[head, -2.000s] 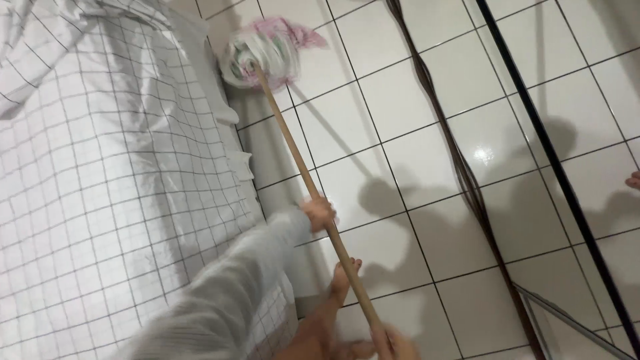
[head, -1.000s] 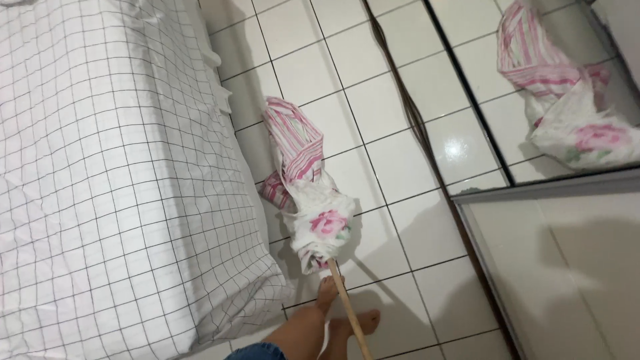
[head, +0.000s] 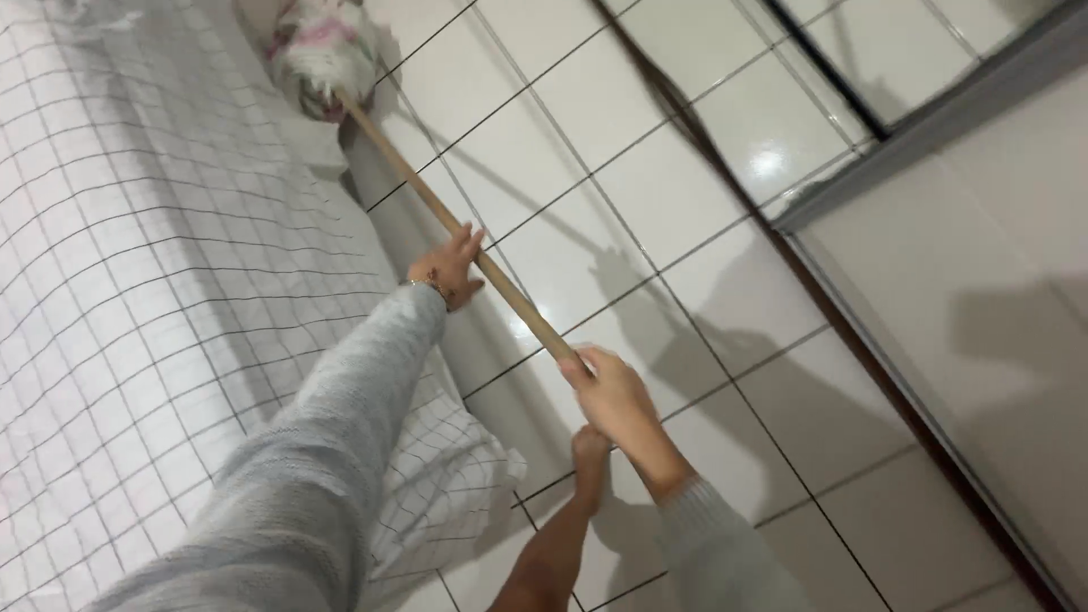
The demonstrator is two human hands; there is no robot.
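Note:
A long wooden pole [head: 510, 293] slants from the upper left to the middle of the view. A bundle of white and pink patterned cloth [head: 323, 59], partly blurred, is at its far end beside the bed. My right hand [head: 608, 387] grips the near end of the pole. Farther up, my left hand [head: 450, 268], with a bracelet at the wrist, lies against the pole with its fingers spread, not closed around it. Both arms wear grey sleeves.
The bed's white checked sheet [head: 153, 280] hangs along the left. White floor tiles [head: 586, 229] with dark joints lie under the pole. A bare foot [head: 591, 446] stands near my right hand. A dark floor track [head: 816, 297] and a mirror-like panel with a grey frame [head: 926, 102] are at the right.
The cloth bundle, near the feet one second ago, is now farther off beside the bed. Both my hands are back in view. My left hand, closed on the pole two seconds ago, has loosened.

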